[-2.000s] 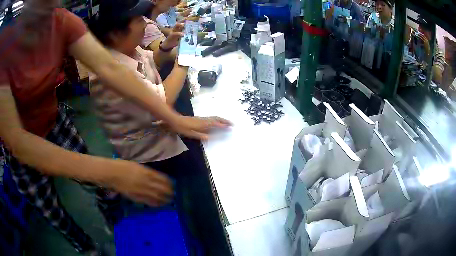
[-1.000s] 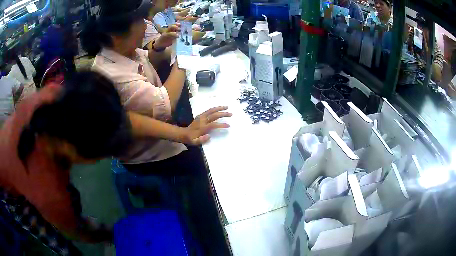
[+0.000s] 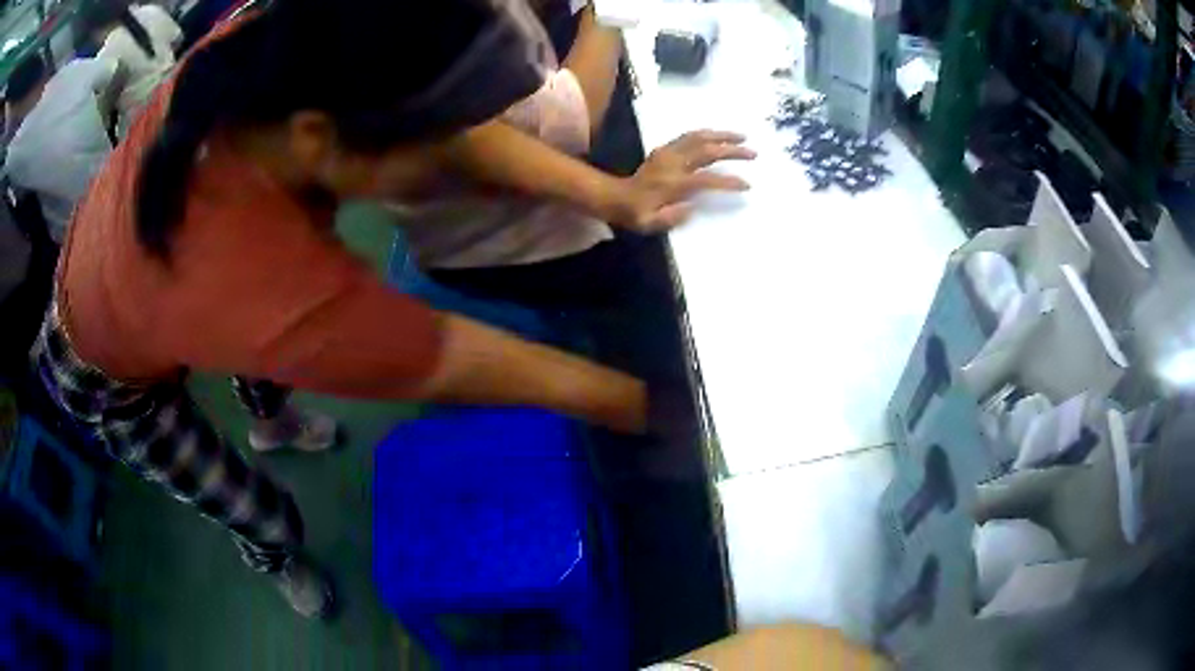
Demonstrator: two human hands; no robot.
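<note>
A row of open retail boxes (image 3: 924,459) stands on the bench at the right, pale blue sides with dark fan pictures facing left. Their white flaps stand up and whitish wrapped contents show inside. At the bottom edge, part of a hand or wrist with a pale band, seemingly my left hand (image 3: 793,648), is cut off beside the nearest box; its fingers are not visible, so its grip cannot be told. My right hand is not in view. A pile of small dark parts (image 3: 835,147) lies farther up the bench beside an upright box (image 3: 858,66).
A person in a red top (image 3: 262,282) leans over at the left, one hand on the white bench (image 3: 813,328), the other arm low by its edge. Another person sits behind. A blue stool (image 3: 485,511) stands below. A green post (image 3: 996,79) rises behind the parts.
The view has swung left and down. The person in red has bent down and leans closer to the bench, one arm reaching below its edge. A hand or wrist has appeared at the bottom edge.
</note>
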